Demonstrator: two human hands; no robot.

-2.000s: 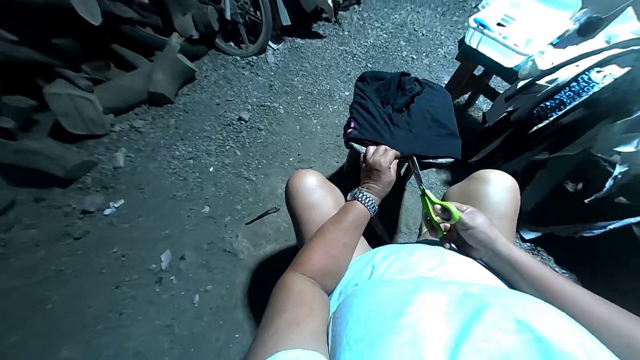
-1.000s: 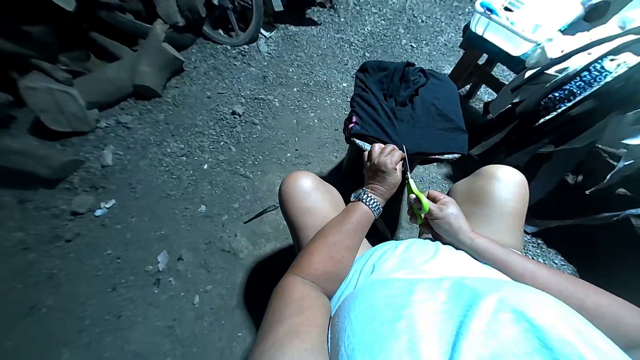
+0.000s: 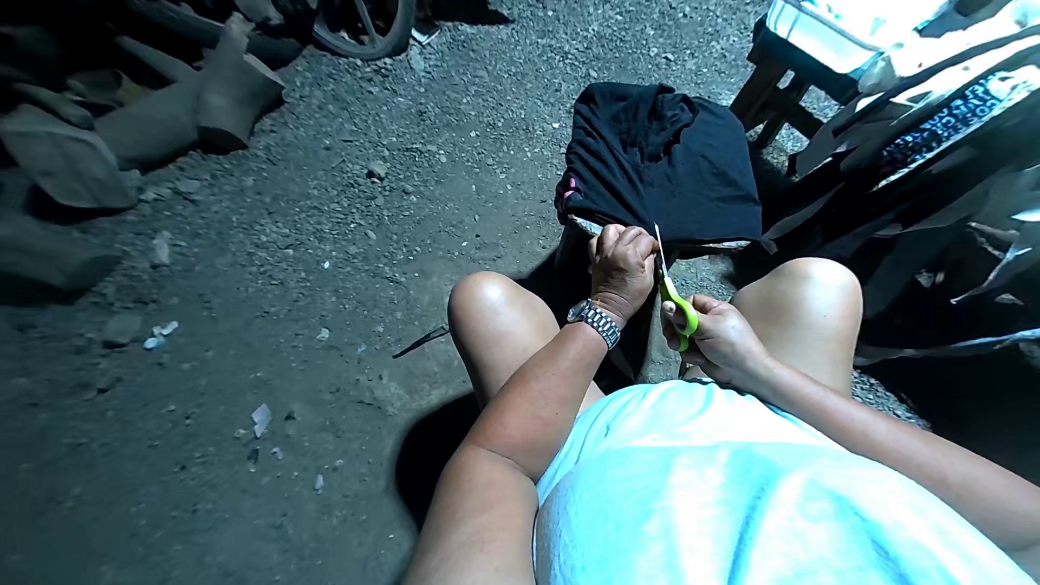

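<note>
A black cloth (image 3: 699,175) lies draped over a low support in front of my knees, its near edge toward me. My left hand (image 3: 624,264), with a metal-banded wristwatch (image 3: 600,322) on the wrist, pinches something at that near edge; the fingers hide what exactly. In my right hand (image 3: 715,337) are scissors with green handles (image 3: 682,313), their blades pointing away from me at the cloth's edge, just right of my left fingers. The blades look nearly closed. A small pink item (image 3: 570,188) shows at the cloth's left side.
Cut logs (image 3: 162,118) are piled at the upper left, near a wheel (image 3: 370,32). A white plastic container (image 3: 821,36) stands on a dark wooden stool (image 3: 768,89) at the upper right. Sheets and a patterned fabric (image 3: 946,122) crowd the right side. Gravelly ground (image 3: 284,268) surrounds me.
The green-handled scissors have turned more upright, and my right hand has moved closer to my left hand. My left hand stays at the cloth's near edge.
</note>
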